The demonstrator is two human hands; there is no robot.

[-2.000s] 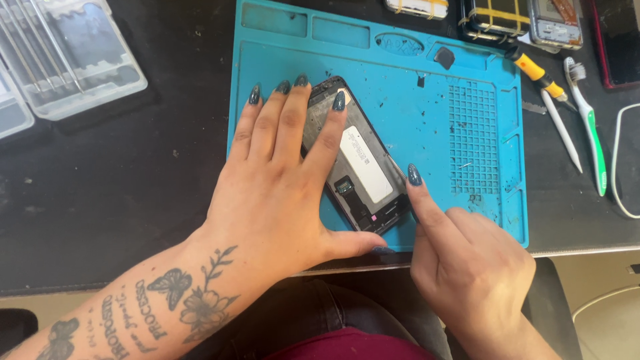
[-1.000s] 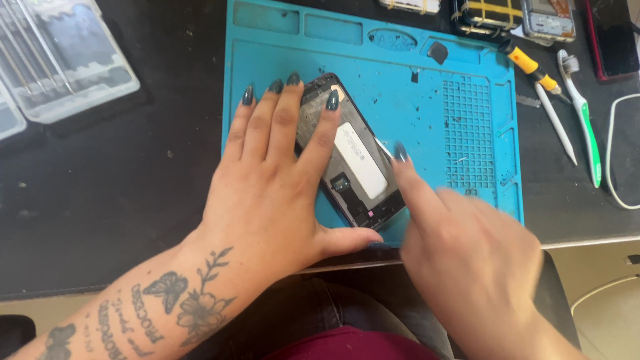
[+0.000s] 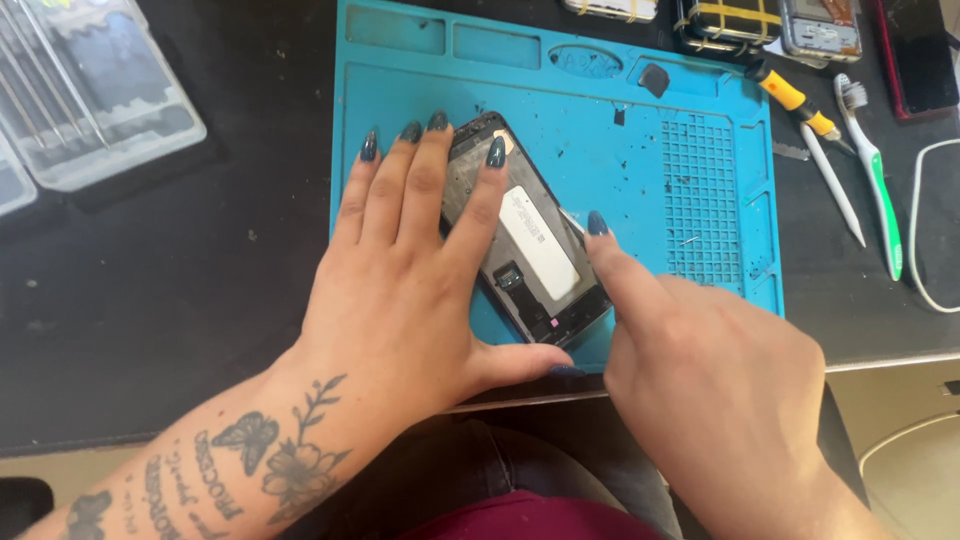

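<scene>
A smartphone display assembly (image 3: 544, 247), with a white label strip and a flex connector, lies slanted on a blue silicone repair mat (image 3: 585, 150). My left hand (image 3: 405, 300) is spread flat over its upper left part, fingertips pressing on it and the thumb along its lower edge; nothing is gripped. At the right edge of the assembly, my right hand (image 3: 697, 345) holds a thin, light-coloured blade or pick (image 3: 573, 221) under the index finger, its tip touching that edge. Most of this tool is hidden by the hand.
Right of the mat lie a yellow and black screwdriver (image 3: 795, 97), a white pointed stick (image 3: 832, 184), a green and white toothbrush (image 3: 874, 169) and a white cable (image 3: 915, 225). Several phones, some banded, such as a red-edged one (image 3: 919, 60), sit at the back right. A clear tool case (image 3: 172, 120) is at left.
My right hand has moved up along the right edge of the display assembly, and the thin tool has come into view beneath its index finger. My left hand has stayed on the assembly.
</scene>
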